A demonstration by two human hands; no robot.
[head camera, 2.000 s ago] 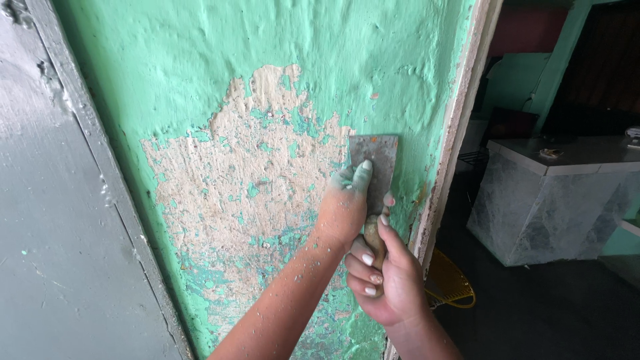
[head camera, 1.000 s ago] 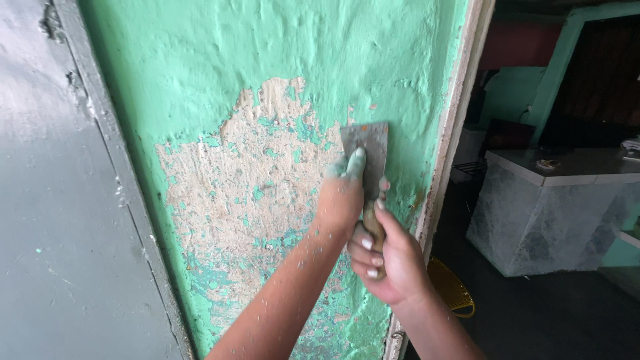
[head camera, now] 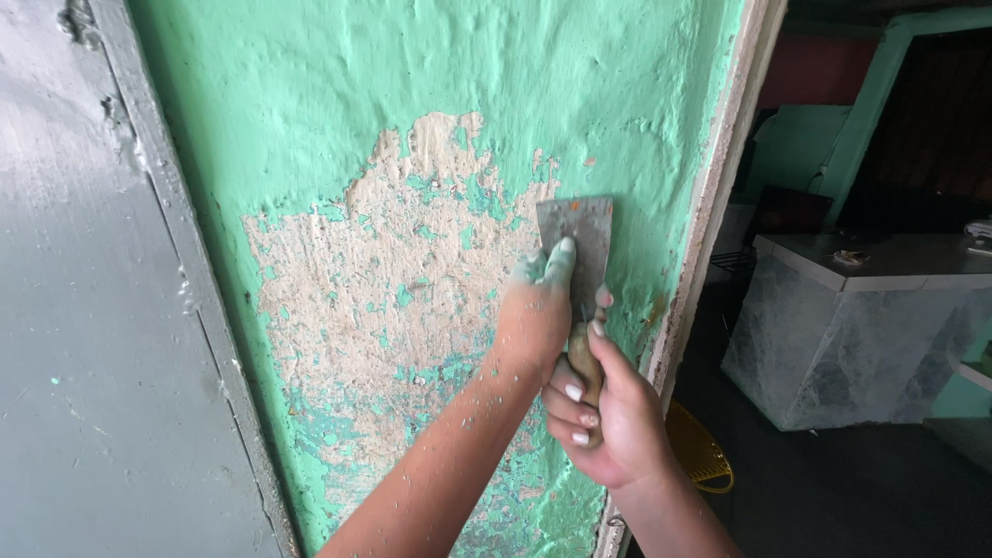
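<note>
A putty knife with a flat metal blade and a worn handle lies against the green painted wall, its blade edge at the right border of a bare, peeled patch. My right hand is wrapped around the handle, low on the tool. My left hand, its fingers dusted with green, presses on the blade's face from the left; how far its other fingers reach around is hidden. Paint flecks dot the left forearm.
A grey metal door with a rough frame stands at the left. On the right run a chipped white door frame, a counter with small items on top, and a yellow wire-like object near the dark floor.
Both hands remain on the putty knife, whose blade stays by the right border of the bare patch. The view has shifted slightly.
</note>
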